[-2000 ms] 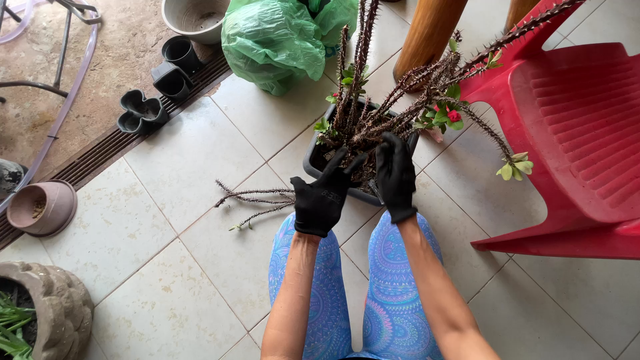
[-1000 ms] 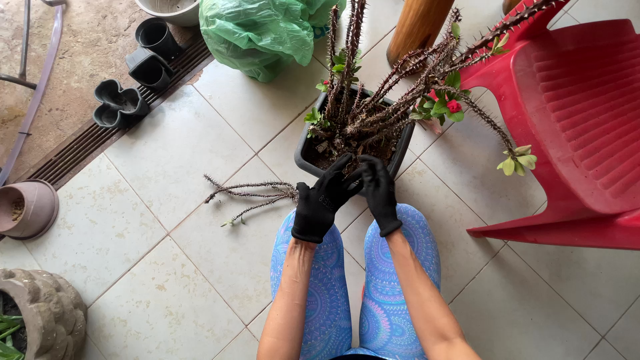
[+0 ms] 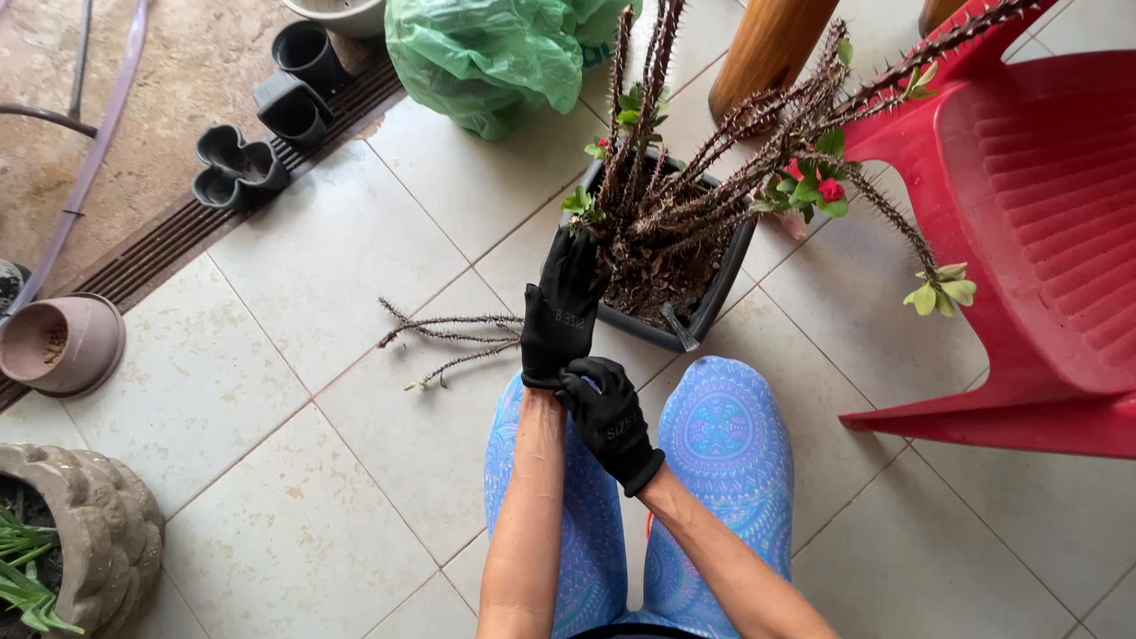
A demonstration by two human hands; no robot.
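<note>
My left hand (image 3: 564,306), in a black glove, is stretched out with its fingers extended beside the left edge of a black planter (image 3: 732,275). Pinched at that glove's cuff are the fingers of my right hand (image 3: 611,417), gloved in black too. A crown-of-thorns plant (image 3: 701,195) with long thorny stems, green leaves and a red flower (image 3: 832,189) grows from the planter's soil. Near its front corner lies a small dark tool or strip (image 3: 678,327), its kind unclear. Cut thorny stems (image 3: 453,333) rest on the tiles left of my left hand.
A red plastic chair (image 3: 1047,222) stands at the right, under the longest stem. Wooden posts (image 3: 772,53) and a green plastic bag (image 3: 497,62) are behind. Black pots (image 3: 311,58) line the drain grate (image 3: 169,240); a pinkish pot (image 3: 67,346) and a stone-like planter (image 3: 106,532) stand left.
My hands have left the base of the stems at the planter's near edge. My left hand is now straightened, and my right hand has come down to its glove cuff.
</note>
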